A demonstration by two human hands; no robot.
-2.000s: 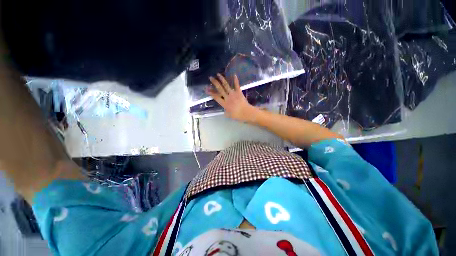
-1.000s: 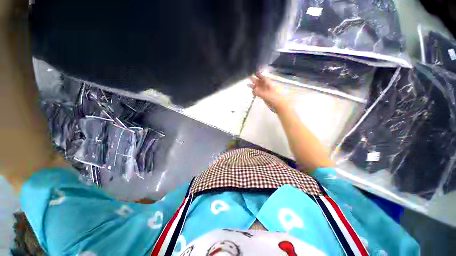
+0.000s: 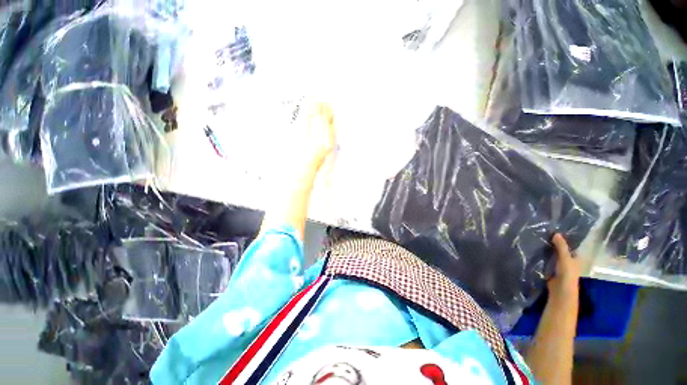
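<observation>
A bagged dark garment lies tilted under glossy plastic, over the table's front edge. My right hand holds its lower right edge, with the thumb on top and the other fingers hidden below. My left hand is at the middle of the table, over a glaring white area. Its fingers are washed out, and I cannot tell whether they grip anything. Whitish see-through polybags with some black print lie in the glare beyond it.
Bagged dark garments lie at the right. A bundle with a strip across it is at the left. More bagged garments lie below the table. A pen and a blue crate show.
The large dark mass near the camera is gone. My left arm has come down to the table's middle. My right hand has moved right and down and now holds a bagged garment. The view has shifted.
</observation>
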